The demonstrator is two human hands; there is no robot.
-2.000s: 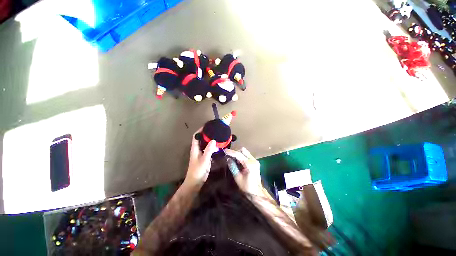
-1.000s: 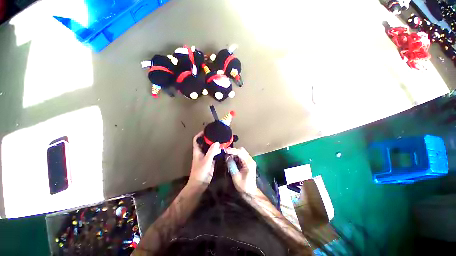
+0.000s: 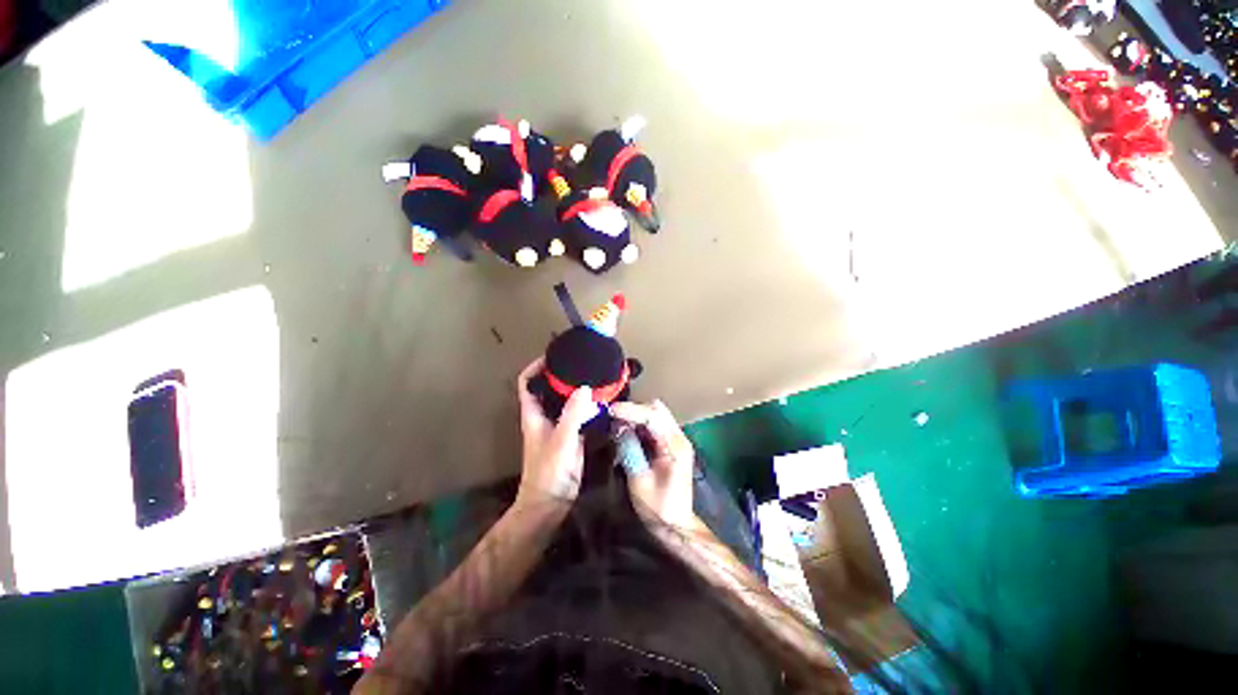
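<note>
A round black plush toy (image 3: 585, 359) with a red band is held at the table's near edge. Its striped tip with a red end and a black strip point away from me. My left hand (image 3: 550, 441) grips the toy's left and near side. My right hand (image 3: 659, 462) is at its near right side, thumb and fingers pinched at the toy's lower edge; a small silvery-grey tool (image 3: 631, 451) lies in that palm. Needle and thread cannot be made out. A pile of similar toys (image 3: 523, 197) lies beyond my hands.
The grey-brown table (image 3: 394, 367) bears a phone (image 3: 159, 451) at left, a blue tray (image 3: 292, 54) at far left and red pieces (image 3: 1119, 125) at far right. Below are a box of toys (image 3: 272, 618), an open carton (image 3: 855, 550) and a blue stool (image 3: 1120, 432).
The view shifts slightly, so the pile sits further up and left. The held toy has tilted a little to the left. Both hands keep their grip near its lower edge.
</note>
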